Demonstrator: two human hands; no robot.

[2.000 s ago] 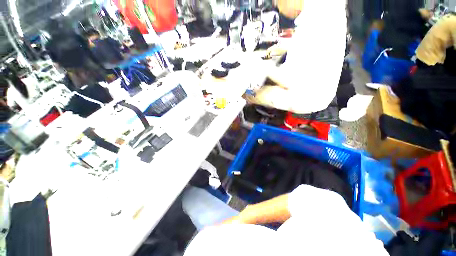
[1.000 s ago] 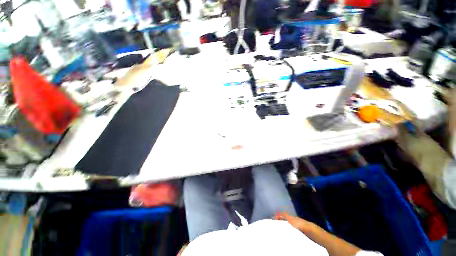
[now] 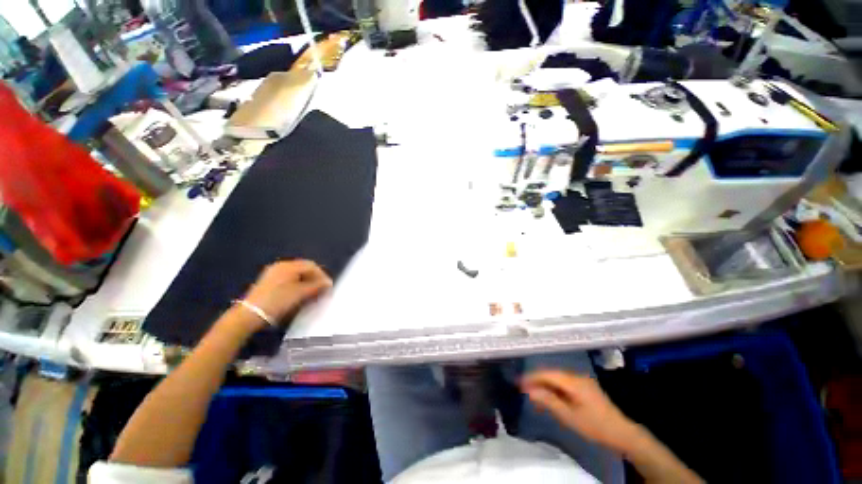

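Long black cut panels (image 3: 284, 203) lie flat on the left of the white table (image 3: 425, 236). My left hand (image 3: 288, 288) rests on or just over the panels' lower right edge, fingers curled; whether it grips the cloth cannot be told. My right hand (image 3: 567, 402) is over my lap below the table edge, slightly blurred, with no cloth seen in it. The white sewing machine (image 3: 680, 180) stands at the right, its needle area (image 3: 531, 197) at its left end. Small black pieces (image 3: 614, 204) lie beside the needle area.
Black bands (image 3: 701, 128) hang over the machine head. A clear tray (image 3: 737, 260) and an orange round thing (image 3: 818, 240) are at the right. Blue crates flank my lap, left (image 3: 274, 391) and right (image 3: 784, 378). A red bag (image 3: 61, 184) hangs at far left. A ruler strip (image 3: 529, 338) lines the front edge.
The view has swung left from the right-hand crate to the table. My left hand has come into view at the black panels. My right hand has lifted a little from my lap.
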